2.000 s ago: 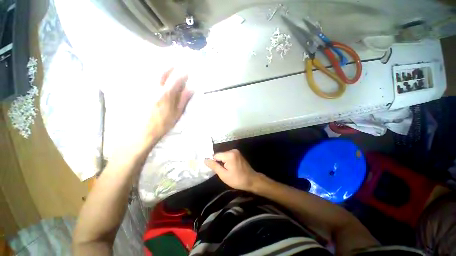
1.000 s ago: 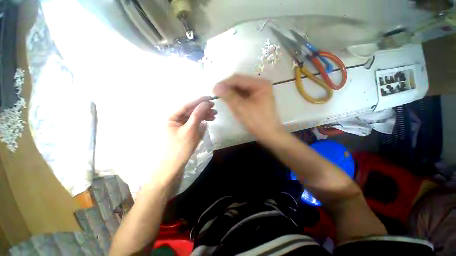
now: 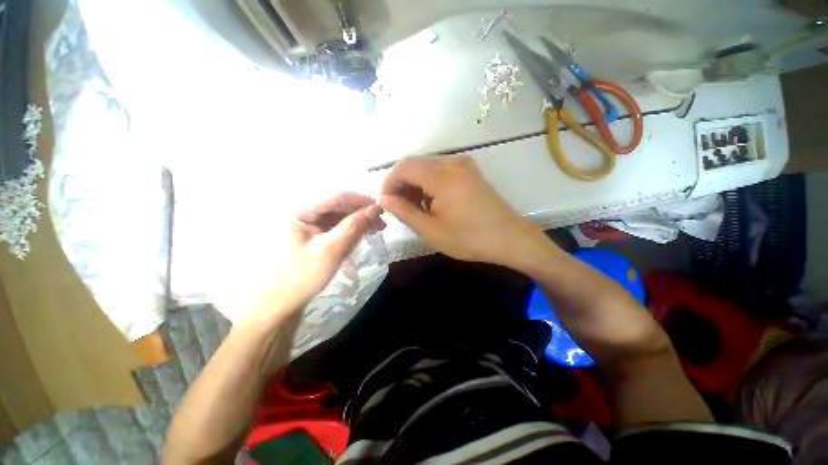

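The pale floral fabric (image 3: 340,295) lies over the machine bed under strong glare and hangs over its front edge. My left hand (image 3: 331,241) is over the fabric, thumb and forefinger pinched at its right part. My right hand (image 3: 445,204) meets it, fingertips touching those of the left. Both hands seem to pinch the fabric edge or something tiny there; glare and fingers hide what it is. The presser foot area (image 3: 349,68) is above the hands, beside the bright light.
Yellow-handled scissors (image 3: 579,145) and red-handled scissors (image 3: 617,118) lie crossed on the machine bed (image 3: 445,182). Small white trims (image 3: 499,82) lie left of them, more (image 3: 20,209) at far left. A parts tray (image 3: 731,145) is at right, a blue round stool (image 3: 581,309) below.
My right hand has come up from the fabric's hanging corner to meet my left hand, which moved down and right. A thin dark item seen between them one second ago no longer shows.
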